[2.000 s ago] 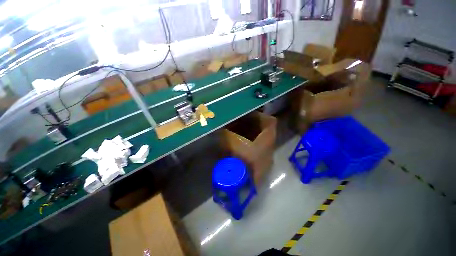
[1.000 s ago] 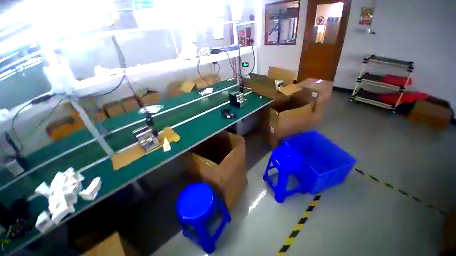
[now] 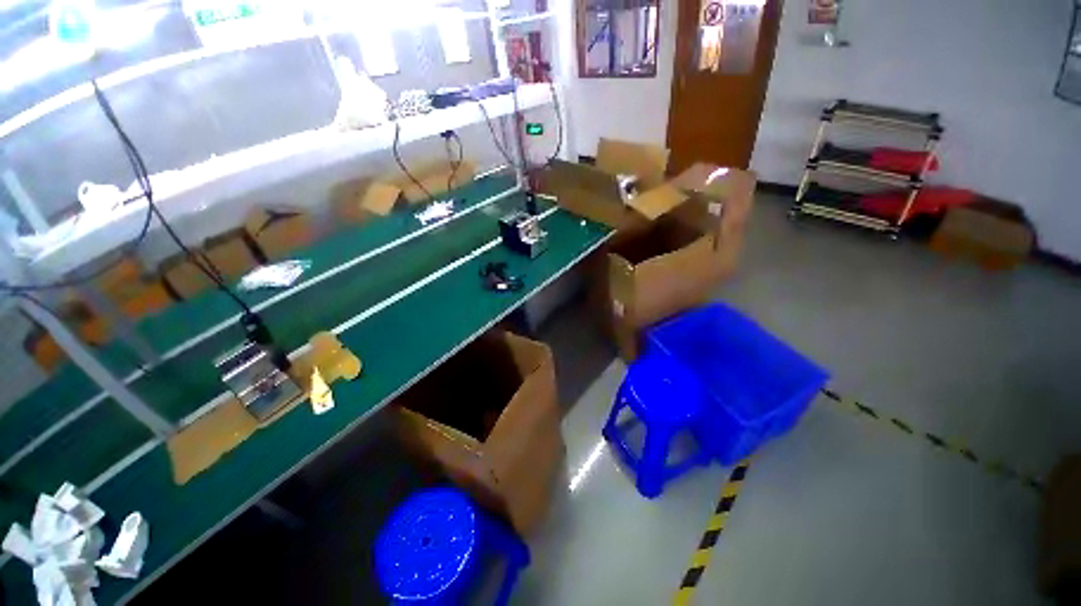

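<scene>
Neither of my hands is in the picture. A long green-topped bench point(image 3: 391, 343) runs from the lower left to the middle. White plastic housings point(image 3: 57, 547) lie heaped at its near left end, cut off by the picture's edge. A black-and-silver bench fixture point(image 3: 258, 379) stands beside a brown cardboard sheet point(image 3: 202, 440). A second fixture point(image 3: 523, 233) stands near the far end, with a small dark tangled part point(image 3: 500, 278) in front of it.
A blue stool point(image 3: 429, 547) stands by an open carton point(image 3: 522, 456). Another blue stool point(image 3: 659, 400) touches a blue crate point(image 3: 741, 379). More open cartons point(image 3: 652, 278) stand at the bench end. A tiered trolley point(image 3: 871, 166) stands by the wall. Yellow-black tape point(image 3: 715, 533) marks the floor.
The view has moved forward along the bench and turned right. The housings and near stool have shifted left and down, and the dark pile beside the housings has left the picture.
</scene>
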